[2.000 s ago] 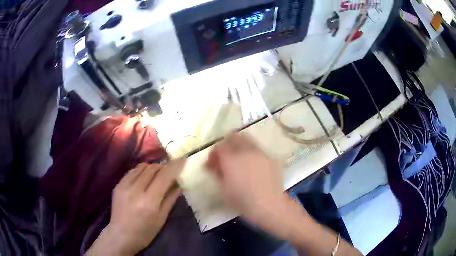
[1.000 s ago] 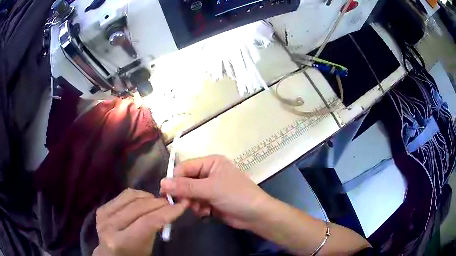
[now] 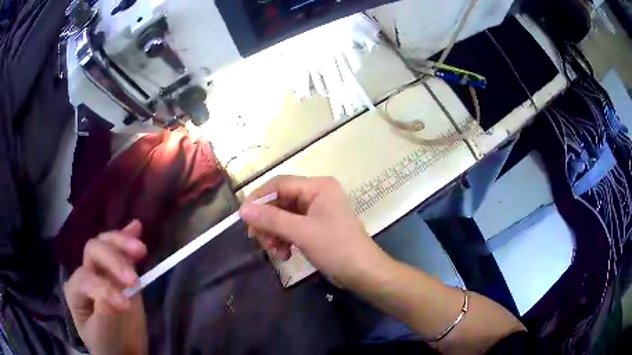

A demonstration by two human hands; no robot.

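A white tape strip (image 3: 190, 248) is stretched slantwise above the grey cloth. My right hand (image 3: 305, 225) pinches it near its upper right end, with a short end showing past the fingers. My left hand (image 3: 107, 281) is at its lower left end, fingers curled; the strip's end shows by the fingertips. The maroon fabric (image 3: 138, 187) lies bunched under the lit needle area of the sewing machine (image 3: 197, 35). The grey garment panel (image 3: 222, 291) drapes below it toward me. The presser foot is lost in glare.
Spare white tape strips (image 3: 343, 87) lie on the machine bed. Snips (image 3: 457, 75) and a curved beige cord (image 3: 416, 126) are beside them. Printed ruler marks (image 3: 409, 168) run along the front edge. A cut-part bundle (image 3: 589, 166) hangs at right. Dark cloth (image 3: 31, 139) is heaped left.
The strip appeared between my hands one second ago, held steeply. My left hand has moved left and the strip is now stretched out between both hands. The maroon fabric stays at the needle.
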